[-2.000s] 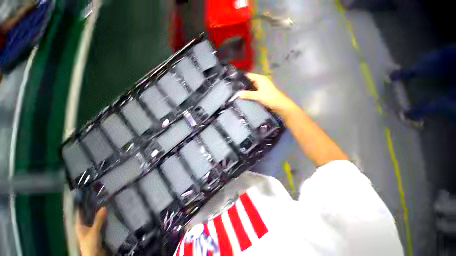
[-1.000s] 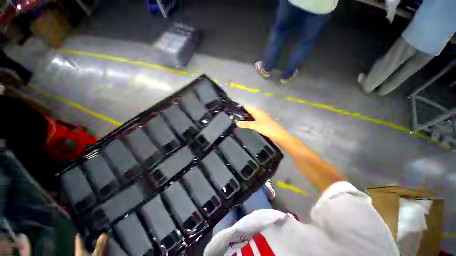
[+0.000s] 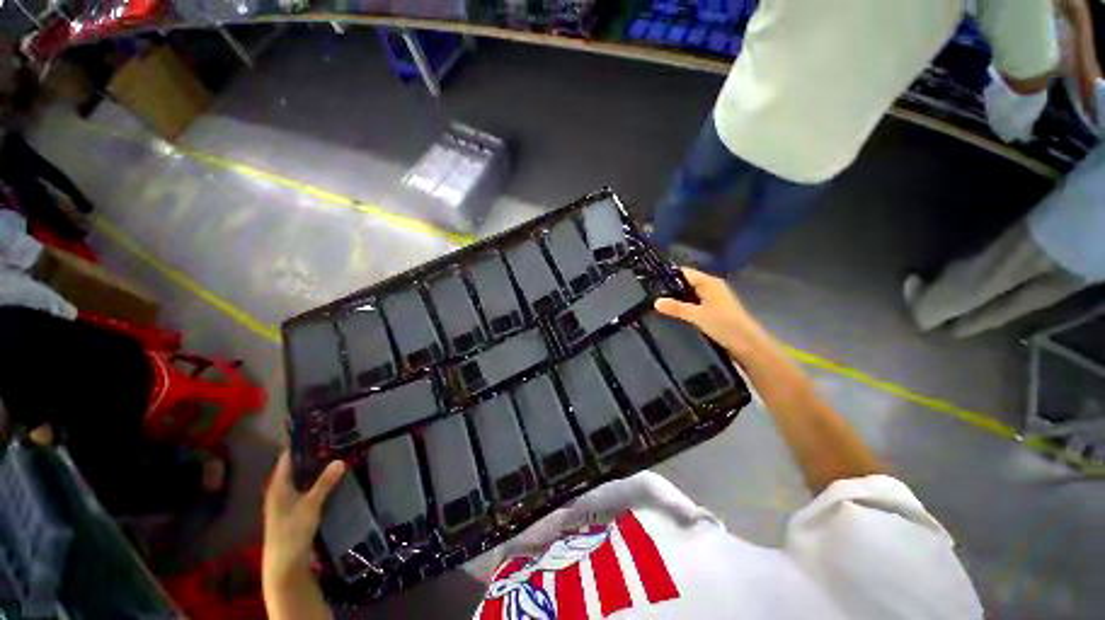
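Observation:
A shiny black tray (image 3: 451, 352) is held up in front of my body over the floor, tilted in view. It holds several matte grey phone-sized panels (image 3: 507, 438) in two rows with a sideways row between. Each of the clearer panels has a small dark square near one end. My left hand (image 3: 298, 515) grips the tray's lower left corner, thumb on top. My right hand (image 3: 708, 313) grips the right edge, thumb on top. The fingers under the tray are hidden.
A person in a pale top (image 3: 836, 91) stands ahead at a long bench, another person (image 3: 1072, 230) at the right edge. A grey box (image 3: 458, 177) sits on the floor. A red stool (image 3: 204, 394) and a seated person in black are at left. A cardboard box (image 3: 160, 91) stands far left.
The view has turned from the green bench toward the aisle. The people ahead and the far bench appear nearer. The tray remains in both hands and sits further right in view.

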